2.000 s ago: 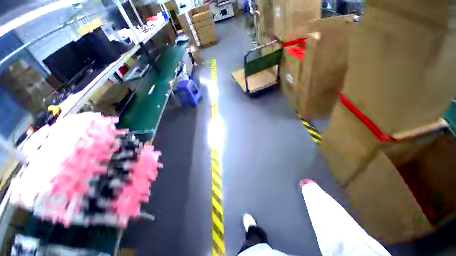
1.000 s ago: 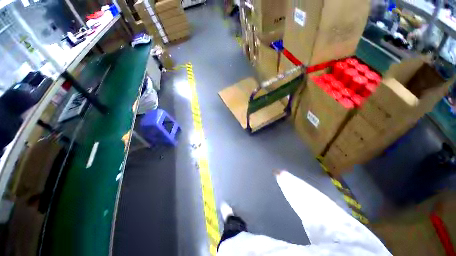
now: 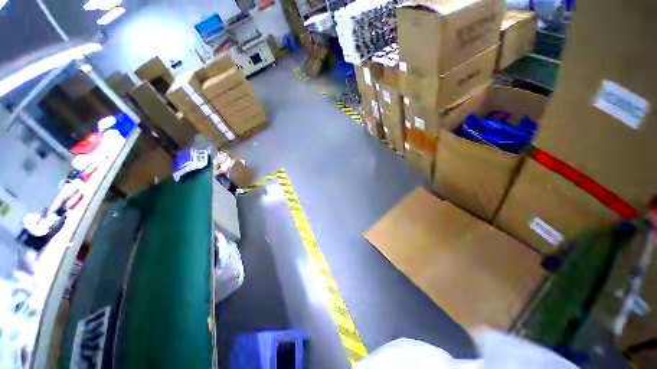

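Observation:
My left hand is not in view. My right arm shows as a blurred white sleeve (image 3: 515,352) at the bottom edge, over the near end of a platform trolley. At most a blurred bit of my right hand (image 3: 478,332) shows at the sleeve's tip; its fingers cannot be made out. The trolley's flat brown deck (image 3: 457,259) lies right of the aisle, with its green handle panel (image 3: 587,288) at lower right. A long green belt (image 3: 173,270) runs along the bench on the left.
A blue plastic stool (image 3: 268,350) is at the bottom edge. Yellow-black tape (image 3: 317,259) runs along the floor. Open carton (image 3: 472,169) with blue items and stacked cartons (image 3: 450,65) stand right. More cartons (image 3: 227,104) stand ahead left. A shelf (image 3: 94,184) holds assorted items above the belt.
The view has moved forward along the aisle. The trolley and blue stool are nearer and lower. The carton of red items has mostly left view; the open carton with blue items has appeared.

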